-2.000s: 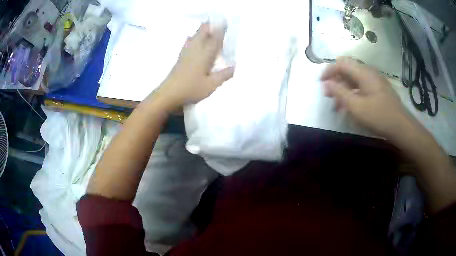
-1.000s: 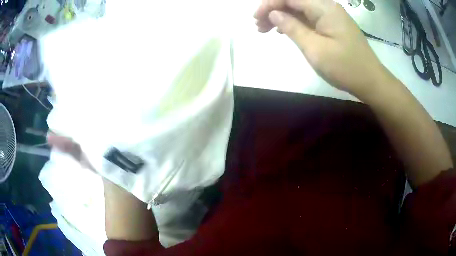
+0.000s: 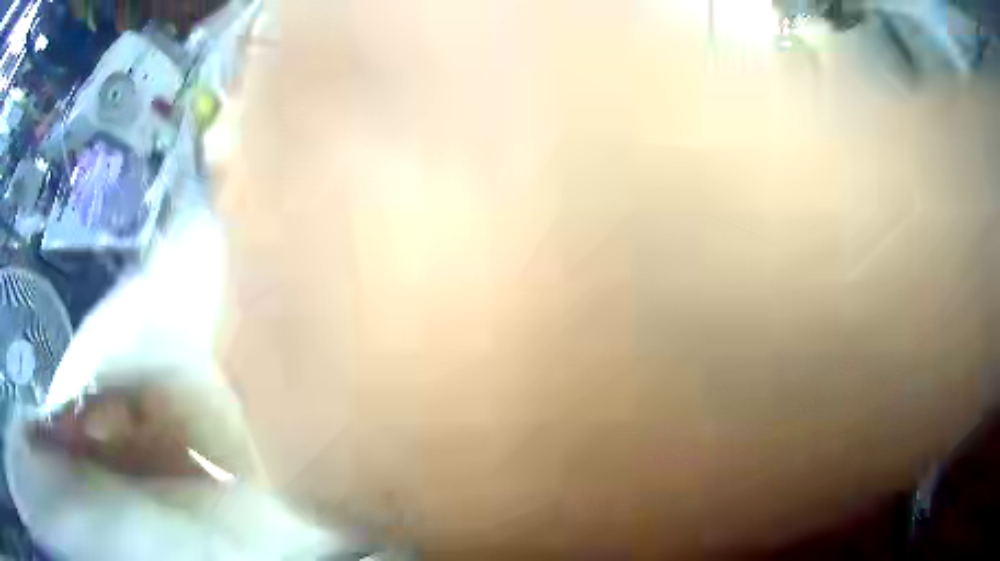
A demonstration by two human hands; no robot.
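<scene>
A very large, blurred skin-coloured shape covers most of the view, close to the camera. It appears to be my right hand or forearm (image 3: 614, 296); its fingers cannot be made out. White fabric (image 3: 165, 296) shows at the left and lower left, beside the shape's edge. My left hand (image 3: 126, 427) appears small, dark and blurred among the white fabric at the lower left; its grip is unclear. A thin bright white sliver lies just right of it. The rest of the fabric and the work surface are hidden.
A fan (image 3: 24, 334) stands at the left edge. Above it are a clear-wrapped purple item (image 3: 104, 186) and a pale box with a round mark (image 3: 118, 96). Blurred shiny metal parts (image 3: 806, 24) show at the top right. A little dark red clothing (image 3: 970, 493) shows at the lower right.
The right hand or forearm has come up close to the camera and now blocks most of the view. The left hand appears lower and further left. The dark label and shears are no longer visible.
</scene>
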